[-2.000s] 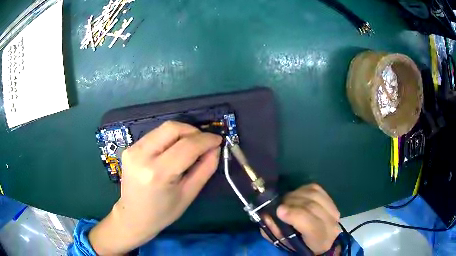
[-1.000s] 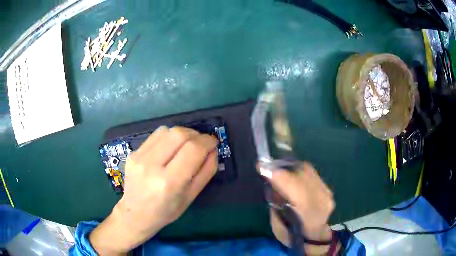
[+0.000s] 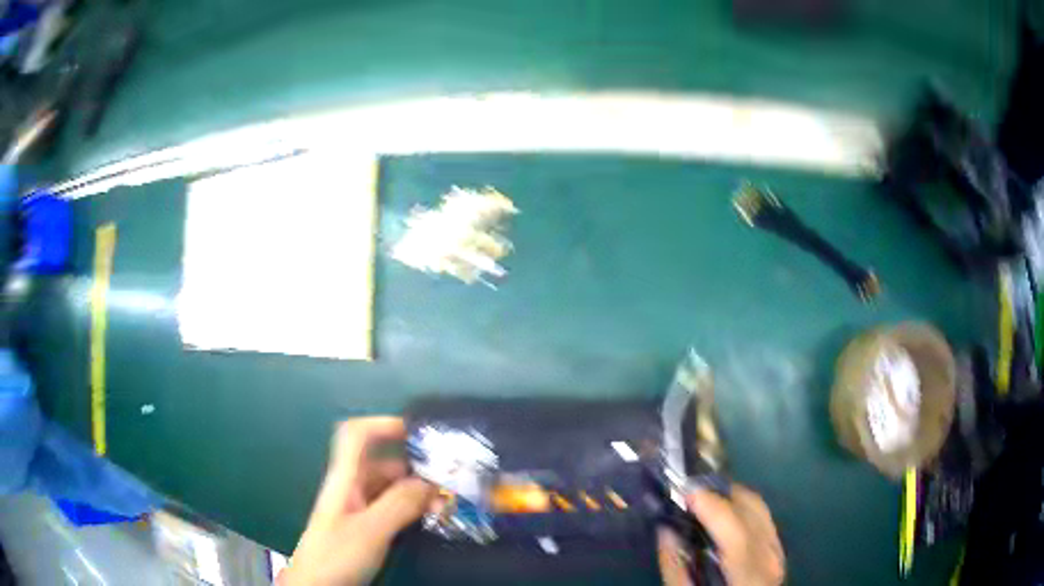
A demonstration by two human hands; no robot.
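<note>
The phone assembly [image 3: 550, 458], blurred, shows a blue-white board at its left end and an orange flex in its middle. My left hand [image 3: 372, 498] grips its left end, thumb over the board's edge. My right hand [image 3: 733, 532] holds the soldering iron [image 3: 693, 429] with its tip pointing up, at the right end of the assembly. Whether the right fingers also touch the assembly cannot be told. The pad under it is hard to make out.
A white sheet [image 3: 281, 258] and a pile of thin beige pieces [image 3: 460, 235] lie beyond. A black cable bundle [image 3: 807, 235] and the tip-cleaning pot [image 3: 927, 366] are at right. A white strip [image 3: 550, 124] crosses the back. A blue sleeve [image 3: 69, 446] shows at left.
The view has shifted towards the back and left of the mat. My left hand has moved from over the assembly to its left end. The iron is now beside the assembly's right end.
</note>
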